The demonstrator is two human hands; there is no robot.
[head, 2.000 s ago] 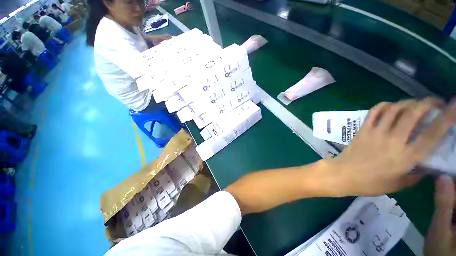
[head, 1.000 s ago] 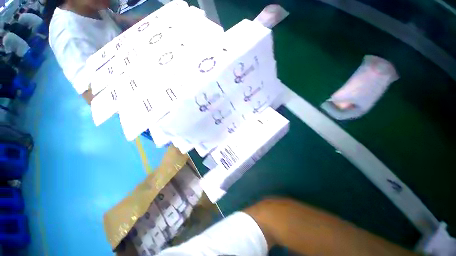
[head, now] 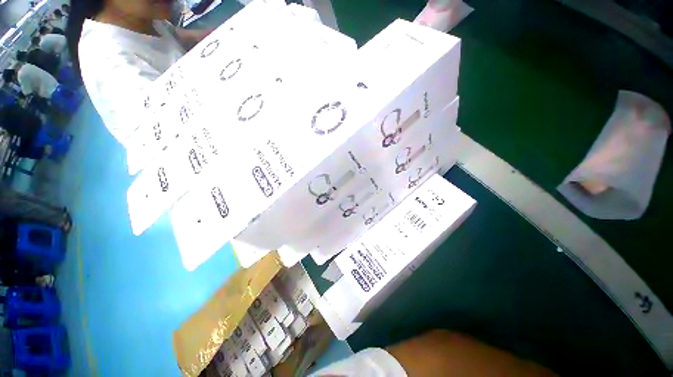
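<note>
A stepped pile of stacked cartons point(head: 295, 140) stands in front of me, with ring logos on top and line drawings on the sides. One folding box point(head: 402, 254) with a barcode lies at its near right foot, a small end flap point(head: 333, 269) sticking out at its left. A wrapped product point(head: 622, 166), pinkish in a translucent sleeve, lies on the green belt at the right. Only part of my left forearm shows at the bottom edge; my left hand is cut off. My right hand is out of the picture.
An open brown shipping carton point(head: 229, 313) with rows of white boxes is on the floor at the lower left. A person in white point(head: 122, 74) sits behind the pile. Another wrapped product point(head: 445, 13) lies at the top. A white strip point(head: 542, 228) crosses the green surface. Blue stools point(head: 37, 294) are at left.
The view has moved closer to the stacked cartons. My hands, visible two seconds ago by a printed carton, are now out of the picture. My left forearm has dropped to the bottom edge.
</note>
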